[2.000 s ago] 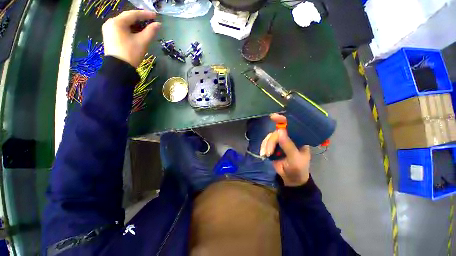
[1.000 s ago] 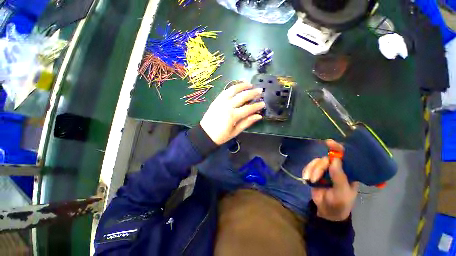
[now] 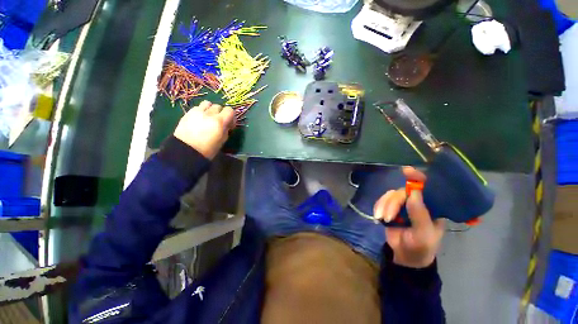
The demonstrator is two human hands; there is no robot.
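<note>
My right hand [image 3: 415, 221] holds the blue-grey soldering gun [image 3: 457, 186], a finger at its orange trigger; its metal nose points up-left over the mat. My left hand [image 3: 206, 128] is at the near end of the wire pile, fingers curled down by the brown-red wires [image 3: 184, 82]; whether it pinches a wire is hidden. Yellow wires [image 3: 241, 68] and blue wires [image 3: 201, 54] lie beyond. The dark fixture [image 3: 331, 112] lies near the bench's front edge, with a small shiny part in its lower left. The round tin [image 3: 286, 107] stands left of it.
Small black components [image 3: 304, 58] lie behind the fixture. A white base [image 3: 385, 30] under a black round item, a brown dish [image 3: 409, 68] and white tissue [image 3: 490, 37] are at the far right. A clear bag [image 3: 323, 5] is at the far edge. The conveyor [image 3: 95, 120] runs at left.
My left hand went from above the wire pile to the fixture, then left to the near end of the wires. A small part now shows in the fixture's lower left. The gun stays in my right hand.
</note>
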